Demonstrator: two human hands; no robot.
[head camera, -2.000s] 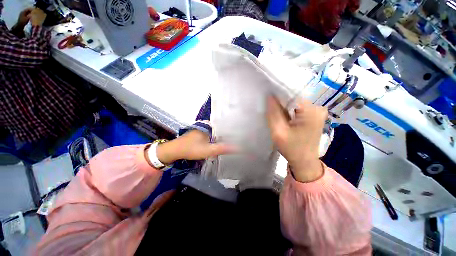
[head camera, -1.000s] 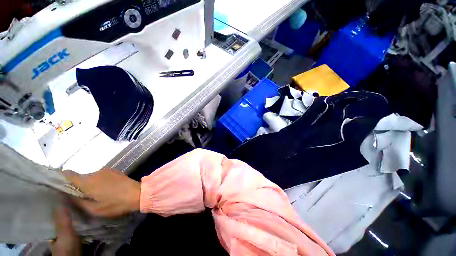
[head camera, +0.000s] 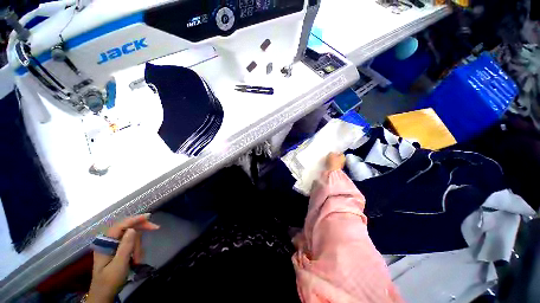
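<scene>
My right hand (head camera: 336, 161) is at lap level right of the table, its fingers on a stack of pale cut panels (head camera: 322, 145). My left hand (head camera: 121, 251) is at the table's front edge, thumb and index finger apart, with a small grey-and-dark strip (head camera: 105, 244) held across it. A neat stack of curved navy pieces (head camera: 185, 109) lies on the table right of the needle area. A navy piece with a frayed edge (head camera: 26, 171) lies at the far left. The white JACK sewing machine (head camera: 121, 50) stands behind. The fingertips of my right hand are partly hidden.
Dark thread snips (head camera: 254, 89) and several small brown pieces lie on the white table (head camera: 177, 171), which has a scale along its front edge. A heap of navy and pale panels (head camera: 414, 219) lies at the right. A yellow box (head camera: 421, 128) and blue bin (head camera: 473, 89) stand beyond.
The pale panels have left the table's left side; pale panels now lie under my right hand, which has moved right. My left hand has come clear of the cloth. The view has shifted.
</scene>
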